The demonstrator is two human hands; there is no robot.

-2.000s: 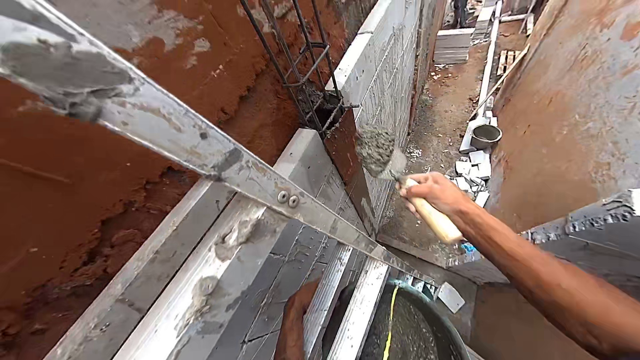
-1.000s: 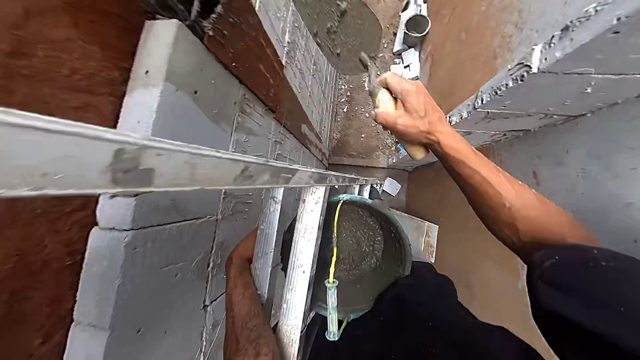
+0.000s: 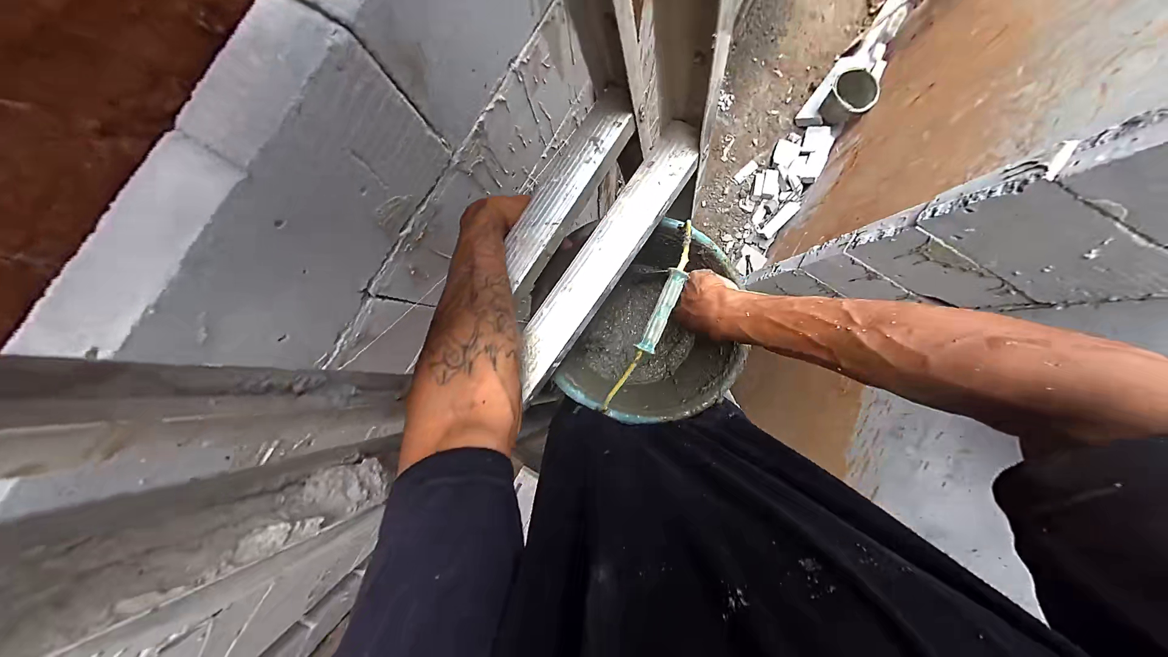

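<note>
A round bucket (image 3: pixel 680 415) of wet grey mortar (image 3: pixel 630 319) hangs or stands against my legs beside the ladder. My right hand (image 3: pixel 710 306) is in the bucket near its right rim; its fingers and the trowel are hidden. A yellow cord handle with a translucent green grip (image 3: pixel 662 312) lies across the bucket's mouth. My left arm reaches behind the metal ladder (image 3: pixel 610 260), whose steps pass over the bucket's left side. Of my left hand (image 3: pixel 570 245) only a dark sliver shows between the steps, so its grip is unclear.
A grey block wall (image 3: pixel 274 228) rises on the left, with red earth (image 3: pixel 100 100) behind it. Another block wall (image 3: pixel 1013 237) runs along the right. Far below lie broken white blocks (image 3: pixel 794 173) and a second bucket (image 3: pixel 856 89).
My right hand has come down from the side of the wall into the mortar bucket. The trowel, seen in it before and loaded with mortar in the earliest frame, is now out of sight. The view has tilted down.
</note>
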